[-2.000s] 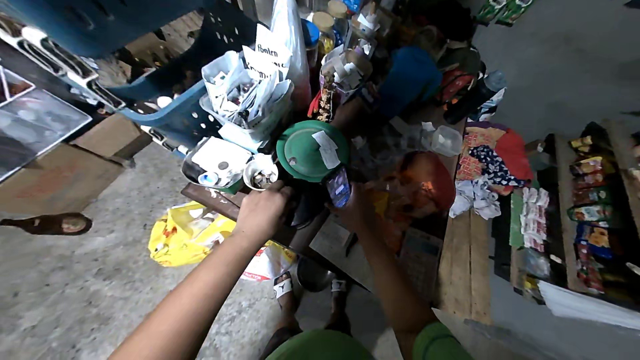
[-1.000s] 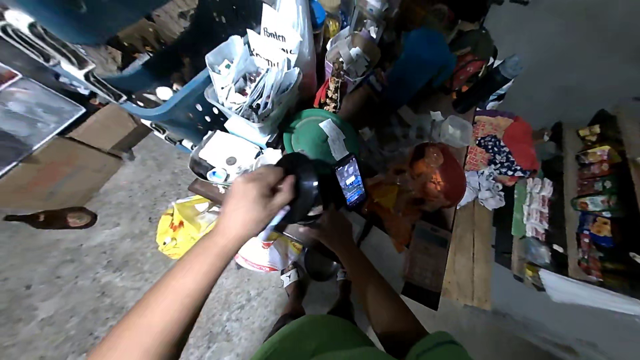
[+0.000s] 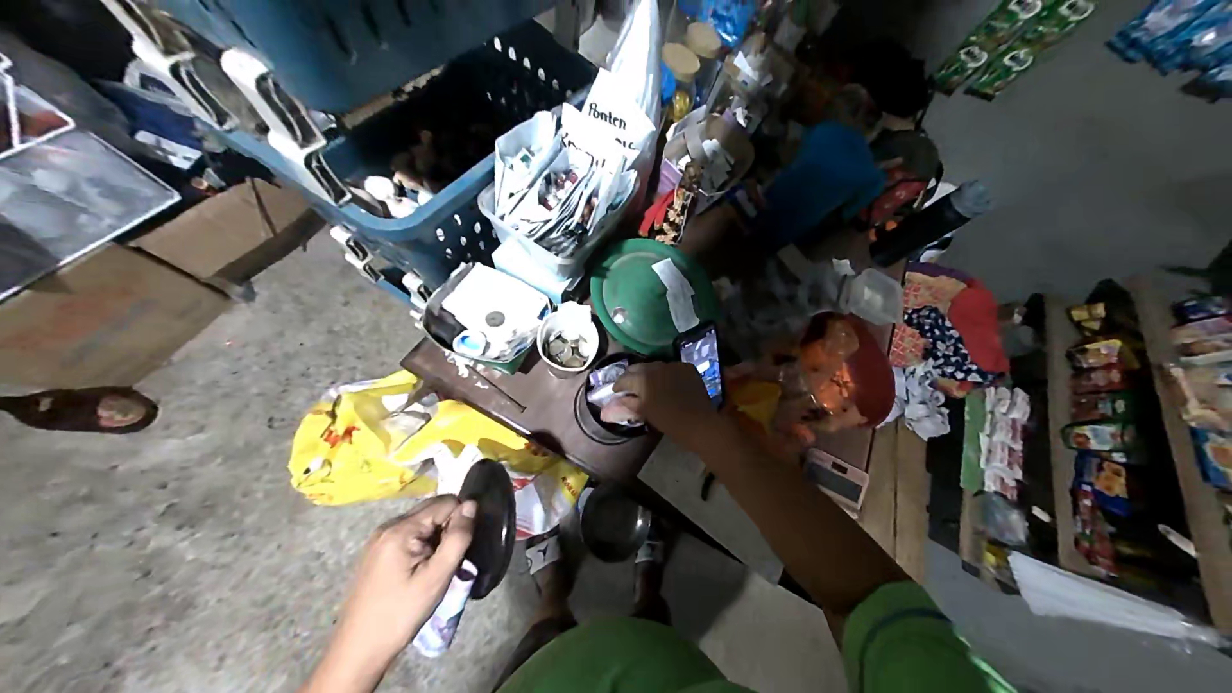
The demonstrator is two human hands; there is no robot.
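Observation:
My left hand (image 3: pixel 419 563) grips a round dark lid (image 3: pixel 489 527) by its edge, tilted up, and a rolled paper, seemingly a banknote (image 3: pixel 447 612), sticks out under the fingers. My right hand (image 3: pixel 664 397) reaches into a round dark container (image 3: pixel 604 433) on the brown table, its fingers at crumpled papers (image 3: pixel 608 385) inside. Whether the fingers hold them I cannot tell. Beside the container, a white cup (image 3: pixel 568 342) holds coins. A lit phone (image 3: pixel 701 358) leans by the green round lid (image 3: pixel 647 294).
Blue plastic baskets (image 3: pixel 433 217) stand behind a tub of papers (image 3: pixel 568 207). A yellow plastic bag (image 3: pixel 366 443) lies on the floor at the left. A red bowl (image 3: pixel 847 371) and a calculator (image 3: pixel 835 478) are at the right, near shelves of packets (image 3: pixel 1097 433).
My left hand has moved down and left with the dark lid, off the container. My right hand is now at the container's opening. The phone now stands apart from my right hand.

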